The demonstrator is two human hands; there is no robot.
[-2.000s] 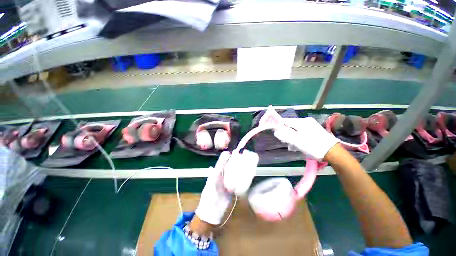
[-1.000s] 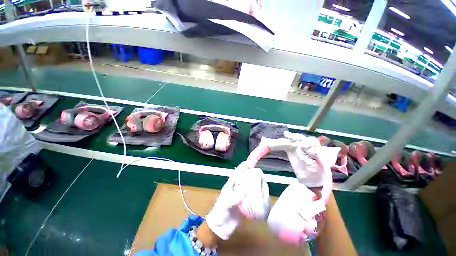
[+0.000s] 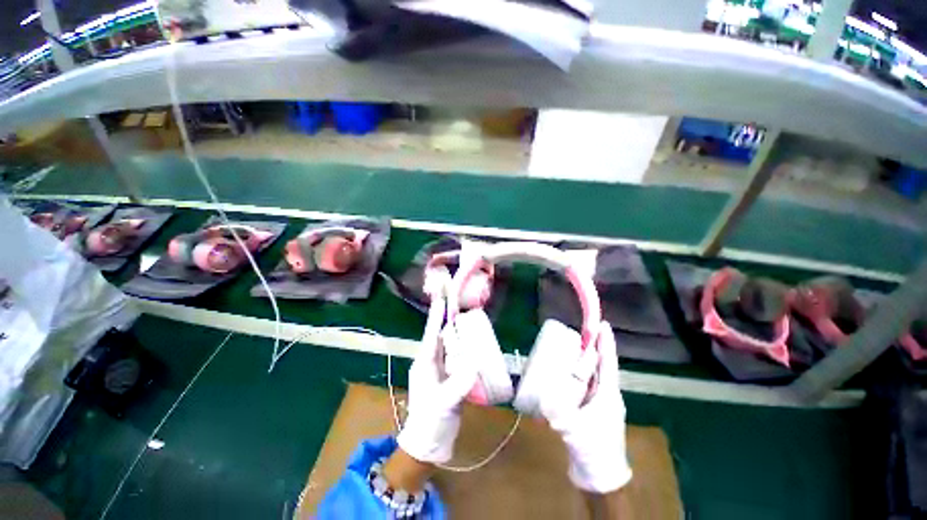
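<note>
Pink and white cat-ear headphones (image 3: 529,254) are held upright above the tan board (image 3: 488,485), band on top and the pale cups close together below. My left hand (image 3: 439,391), in a white glove, holds the left cup. My right hand (image 3: 595,427), also gloved, holds the right cup from its outer side. A thin white cable (image 3: 478,465) loops below the cups between the hands; whether its plug is in a cup cannot be told.
Other pink headphones (image 3: 325,251) lie on dark sheets along the green conveyor beyond a pale rail (image 3: 335,335). A bare dark sheet (image 3: 610,305) lies behind the held pair. A black device (image 3: 117,374) and whitish plastic (image 3: 46,335) are at left. A grey shelf (image 3: 457,76) crosses above.
The headphones have turned from tilted to upright with the band on top. My right hand has moved from the band down to the right cup. My left hand stays on the left cup.
</note>
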